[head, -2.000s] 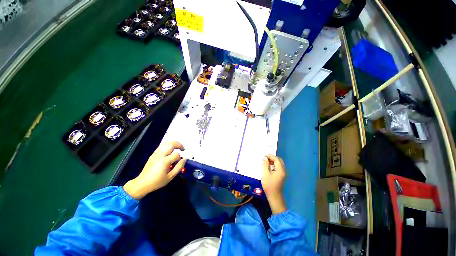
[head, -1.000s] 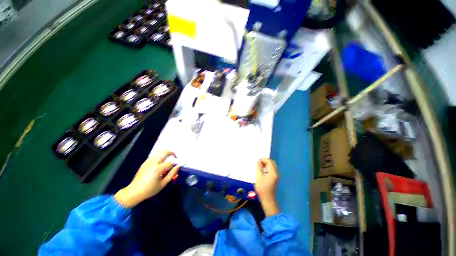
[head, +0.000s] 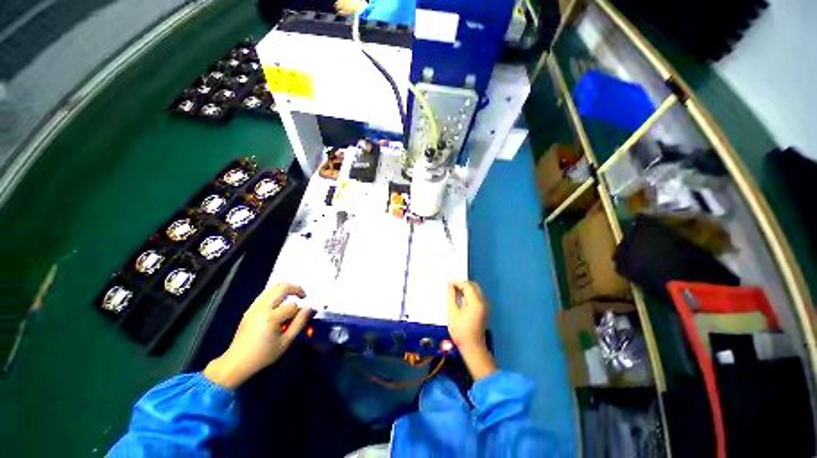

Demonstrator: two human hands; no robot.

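The white base plate (head: 372,259) of the bench press lies in front of me. The thick white press head (head: 428,192) is down over the orange fixture (head: 399,204), which it partly hides; no unit can be made out under it. My left hand (head: 267,329) rests at the front left corner of the blue base (head: 385,339), fingers bent and apart, with nothing seen in it, beside a red button. My right hand (head: 468,315) is at the front right corner, fingers curled, above a lit red button (head: 447,345). Whether it holds something small cannot be told.
A black tray (head: 154,324) with silver rounds lies on the green surface at left, more trays (head: 224,85) behind it. A black block (head: 365,161) and brown block (head: 331,164) sit at the plate's rear. Another person's hand (head: 351,6) shows behind the press. Shelves with boxes (head: 591,255) stand right.
The camera view has shifted, so more of the press top and another person's hand behind it now show. Both my hands stay at the base's front corners. The press head stays over the fixture.
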